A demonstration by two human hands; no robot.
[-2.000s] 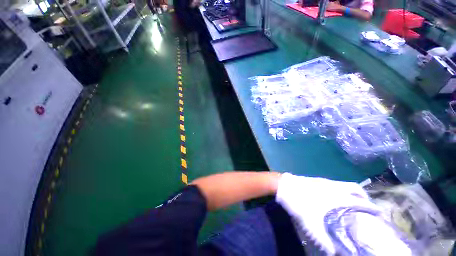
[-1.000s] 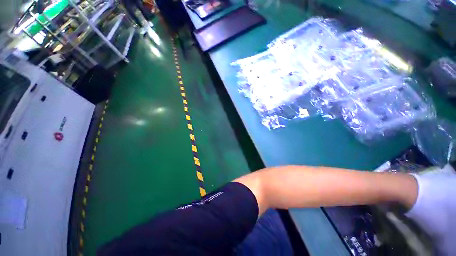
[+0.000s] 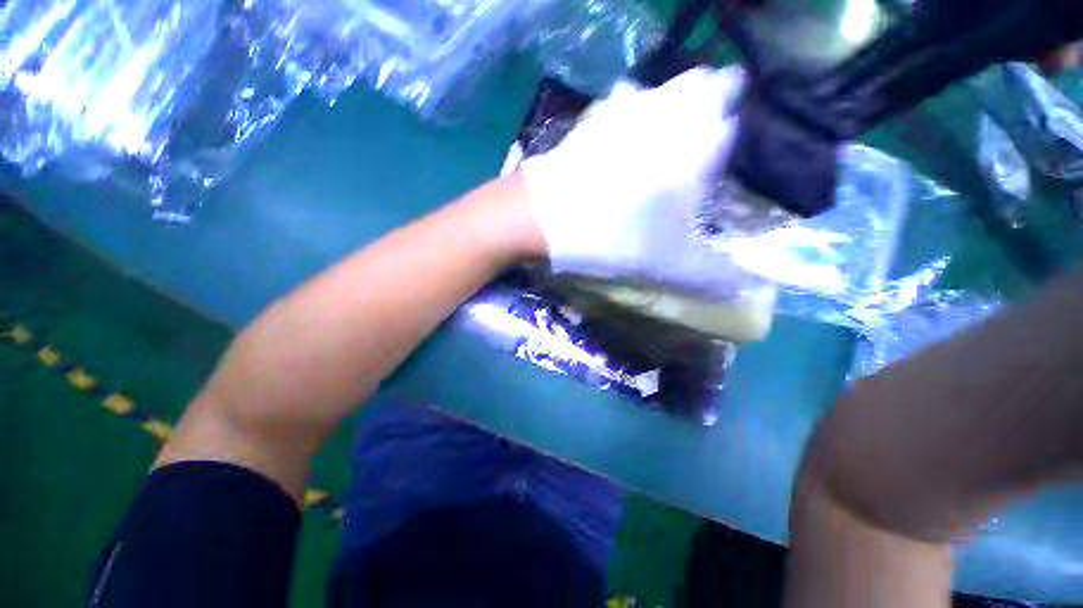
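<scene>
My left hand [image 3: 647, 178], in a white glove, lies over the cream-yellow fixture pad [image 3: 742, 312]. Its fingers are blurred and partly behind the press, so its hold is unclear. The black square press head [image 3: 784, 154] is right beside the fingers. The pad sits on a black, film-wrapped base plate [image 3: 677, 368] with white lettering. Shiny clear film or a case shows under and beside the head. My bare right forearm runs out at the right edge; a small blurred patch of skin at the upper right edge may be my right hand.
A large pile of shiny bagged cases [image 3: 238, 71] lies at the upper left of the blue-green bench [image 3: 344, 190]. Bagged clear cases [image 3: 873, 226] lie right of the press. Green floor with yellow-black tape [image 3: 115, 404] is at lower left.
The view has swung right and down to the press. My left hand, at the right edge before, is now near the middle, over the pad. My right arm has come into view.
</scene>
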